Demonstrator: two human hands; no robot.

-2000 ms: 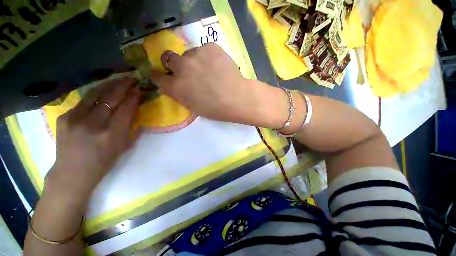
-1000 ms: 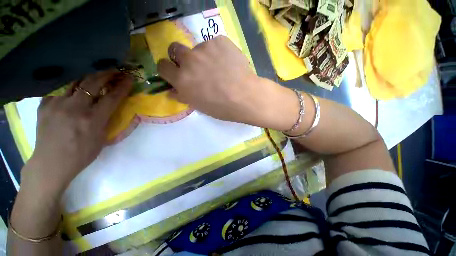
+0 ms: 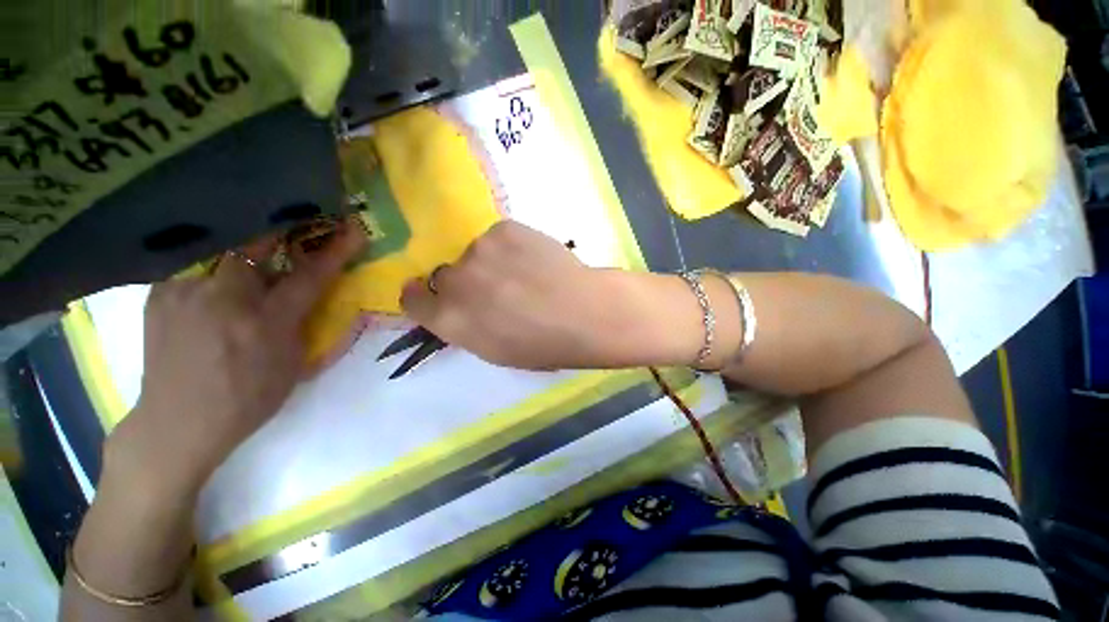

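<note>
A yellow fabric panel [image 3: 444,182] lies flat under the machine head, over a white sheet [image 3: 414,419] with a pinkish curved outline. A flat greenish frame [image 3: 387,221] lies over the panel. My left hand [image 3: 219,352] is at the panel's left part, its fingertips by the frame and the dark machine head; what they hold or press is hidden. My right hand [image 3: 517,298] holds dark snips [image 3: 414,350], the blades pointing left below its fingers. Its fingertips touch the panel's lower right edge.
The machine head [image 3: 243,182] with a numbered yellow-green note [image 3: 134,103] overhangs the upper left. A pile of cream-brown labels [image 3: 778,109] lies on yellow cloth at the upper right, beside stacked yellow panels [image 3: 973,134]. A red-brown cord [image 3: 696,428] runs from under my right wrist towards my lap.
My right hand has moved down, away from the frame, and the snips' blades now show over the white sheet. More of the panel is uncovered. The view has shifted, showing more of the note.
</note>
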